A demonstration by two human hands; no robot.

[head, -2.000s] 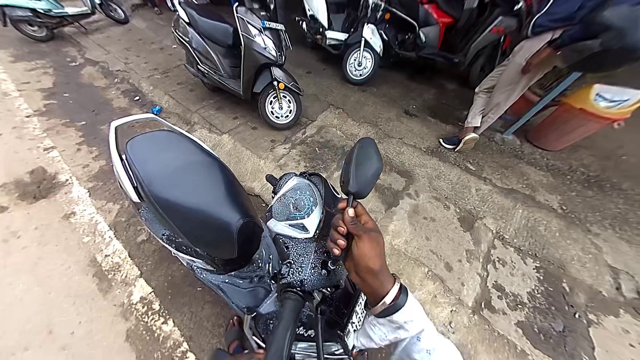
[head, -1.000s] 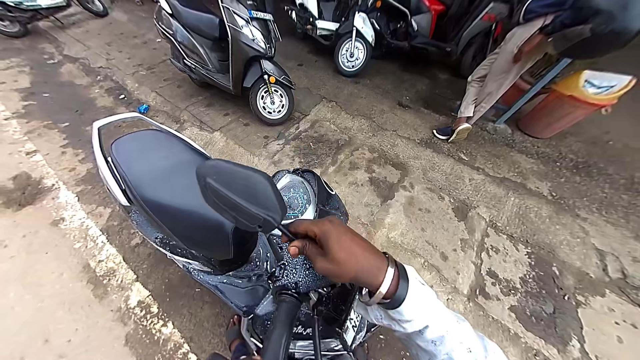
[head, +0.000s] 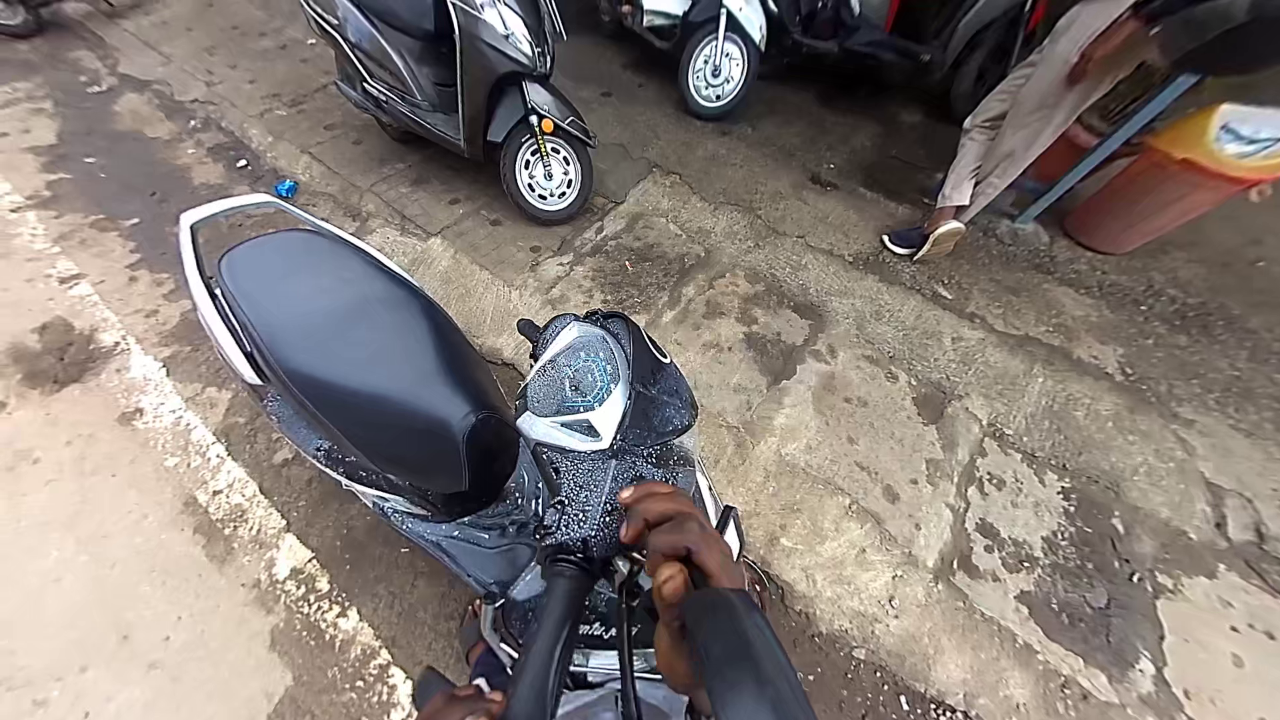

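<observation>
Water drops cover the scooter's dark front panel (head: 590, 500) and its instrument cluster (head: 580, 385), beside a black seat (head: 350, 350). Below the panel, my right hand (head: 685, 570) curls its fingers around what looks like the stem of the black mirror (head: 750, 655), which hides part of the palm and wrist. Just left of that hand is a black handlebar grip (head: 548, 640), with a thin black lever or cable (head: 627, 640) between them. At the bottom edge my left hand (head: 465, 703) shows only in part, close to the grip; what it touches cannot be told.
A grey scooter (head: 450, 80) stands ahead, and a white one's front wheel (head: 718, 72) is beyond it. At the right are a person's legs (head: 1030, 110), a blue post (head: 1110, 145) and a red bin (head: 1150, 200). A worn white line (head: 200, 440) crosses the ground at left.
The mirror has swung from upright, across the instrument cluster, down to the lower right. My right hand has moved down with it. The view has shifted a little.
</observation>
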